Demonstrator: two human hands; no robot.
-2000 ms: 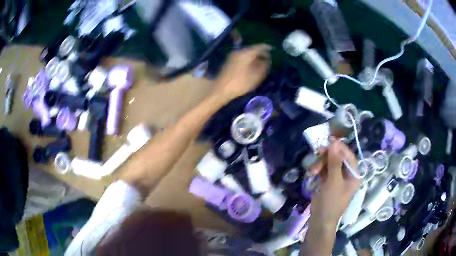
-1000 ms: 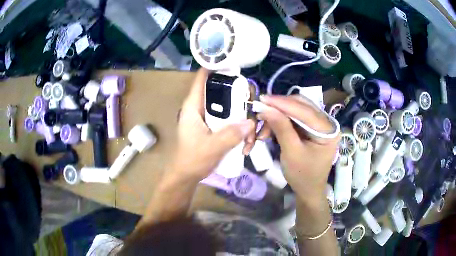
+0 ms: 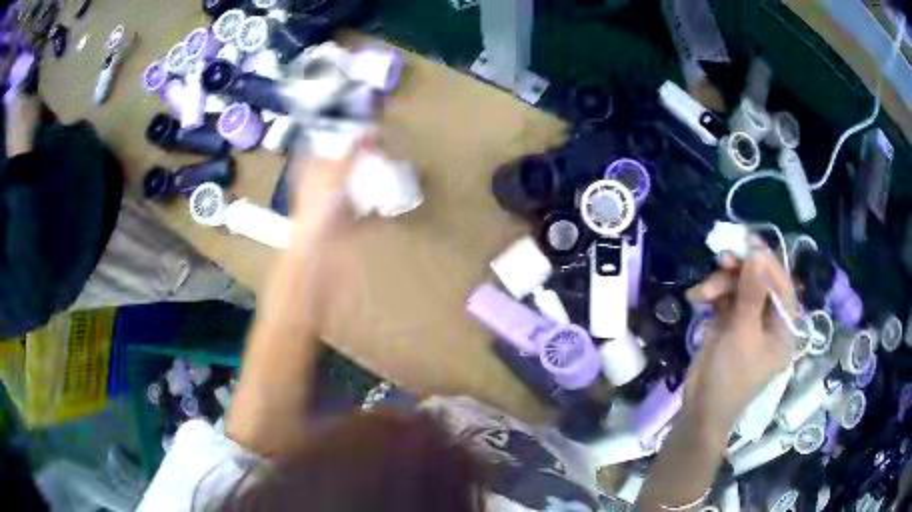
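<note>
My left hand (image 3: 335,175) is blurred over the left part of the brown board. It seems closed on a blurred white handheld fan (image 3: 328,85) at the pile. Another white fan head (image 3: 385,185) lies just right of this hand. My right hand (image 3: 750,300) is at the right, with the thin white charging cable (image 3: 775,240) looped through its fingers; the plug tip cannot be made out. A small white piece (image 3: 727,238) shows at its fingertips. Between the hands lies a mixed pile with a white fan (image 3: 608,290) and a purple fan (image 3: 568,352).
More white and purple fans (image 3: 810,400) are heaped at the lower right. Black and purple fans (image 3: 240,125) lie at the upper left. A grey metal support (image 3: 506,50) stands at the back. Another person's dark sleeve (image 3: 60,220) is at the far left, above a yellow crate (image 3: 75,365).
The white fan held before me has left the cable and moved left with my left hand to the left pile. My right hand has moved right with the cable. The view has shifted.
</note>
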